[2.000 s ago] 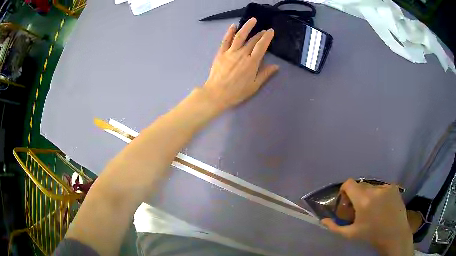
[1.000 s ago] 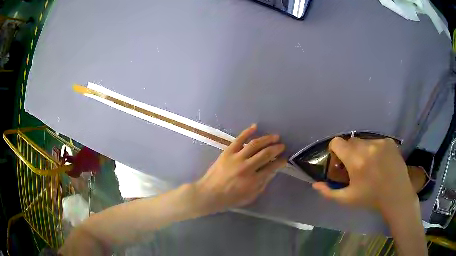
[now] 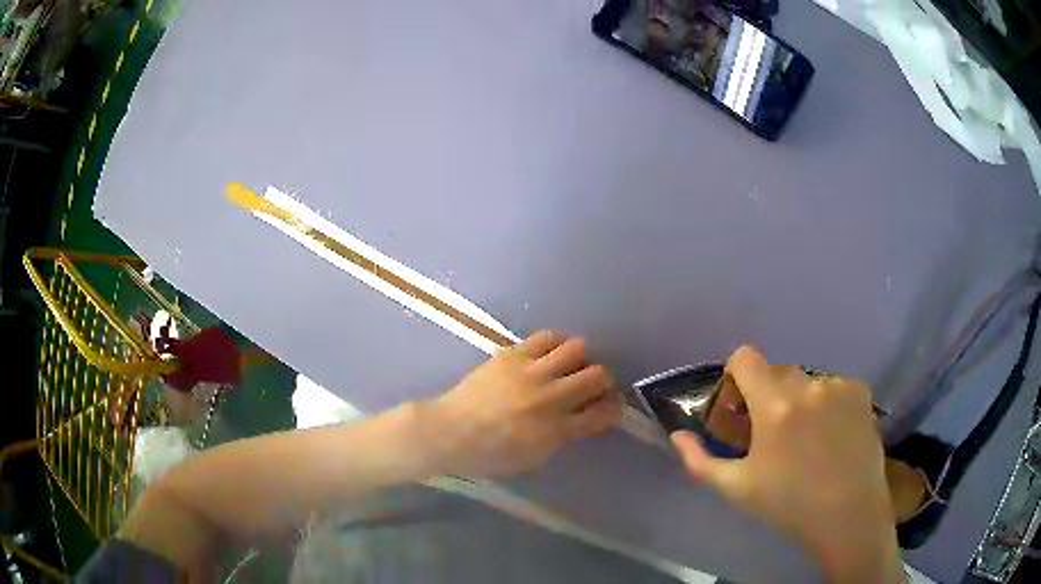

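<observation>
A long white fabric strip [image 3: 440,316] lies slantwise on the grey padded table [image 3: 457,137]. A narrow tan template strip [image 3: 394,281] lies along its middle, and its yellow-orange end sticks out past the fabric at the upper left. My left hand [image 3: 531,399] is on the strip near the iron, fingers curled; the strip under it is hidden, so its grip cannot be seen. My right hand [image 3: 793,439] holds the dark steam iron [image 3: 690,399] by its brown handle. The iron's tip points left, close to my left fingers, over the strip's right part.
A black smartphone [image 3: 713,57] with a lit screen lies at the far side. A pile of white strips [image 3: 953,86] is at the upper right. A dark hose [image 3: 993,405] runs along the right edge. A yellow wire basket [image 3: 97,388] stands left. White cloth [image 3: 320,402] hangs at the near edge.
My left hand has come from beside the phone down to the strip, and its fingers have curled more. The iron in my right hand has shifted slightly left. The camera view has also moved.
</observation>
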